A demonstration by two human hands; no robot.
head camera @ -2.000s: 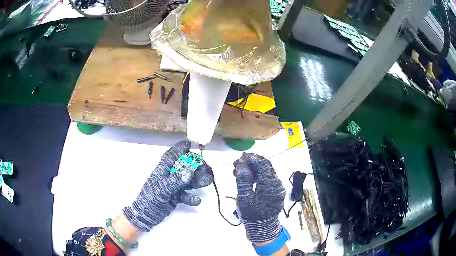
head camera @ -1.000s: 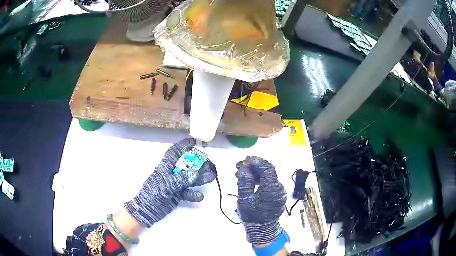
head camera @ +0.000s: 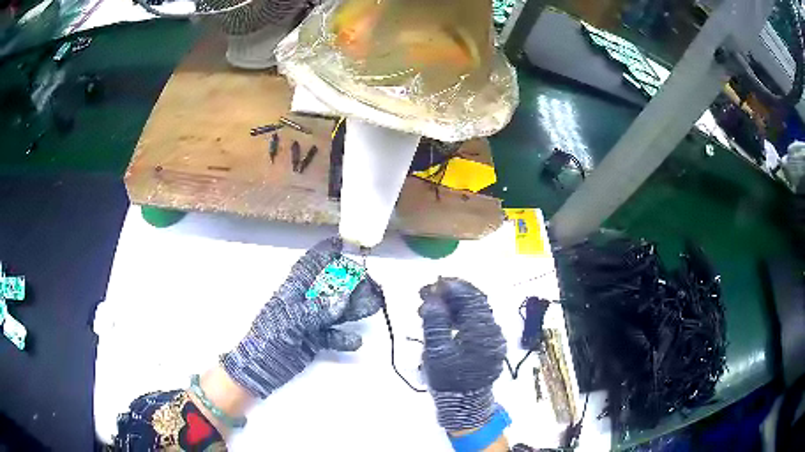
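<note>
My left hand (head camera: pixel 313 313), in a grey-and-black striped knitted glove, holds a small green circuit board (head camera: pixel 337 278) right below the tip of the white machine column (head camera: pixel 375 185). A thin black cable lead (head camera: pixel 390 340) runs from the board down toward my right hand. My right hand (head camera: pixel 461 340), gloved the same way, has its fingers curled with thumb and fingertips close together. The lead passes at its left side; whether the fingers grip anything is hidden. A folded black cable bundle (head camera: pixel 533 321) lies just right of my right hand.
A wooden base board (head camera: pixel 203 150) with several dark rods stands behind the white sheet (head camera: pixel 176 309). A brownish strip (head camera: pixel 556 375) lies at the sheet's right edge, by a black cable pile (head camera: pixel 653 335). A grey post (head camera: pixel 644 132) slants at right. More green boards (head camera: pixel 12 305) lie at far left.
The view has shifted slightly. My left hand and the board stay under the machine tip, with the board slightly turned. My right hand keeps nearly the same pose. A dark looped item now shows beside the post.
</note>
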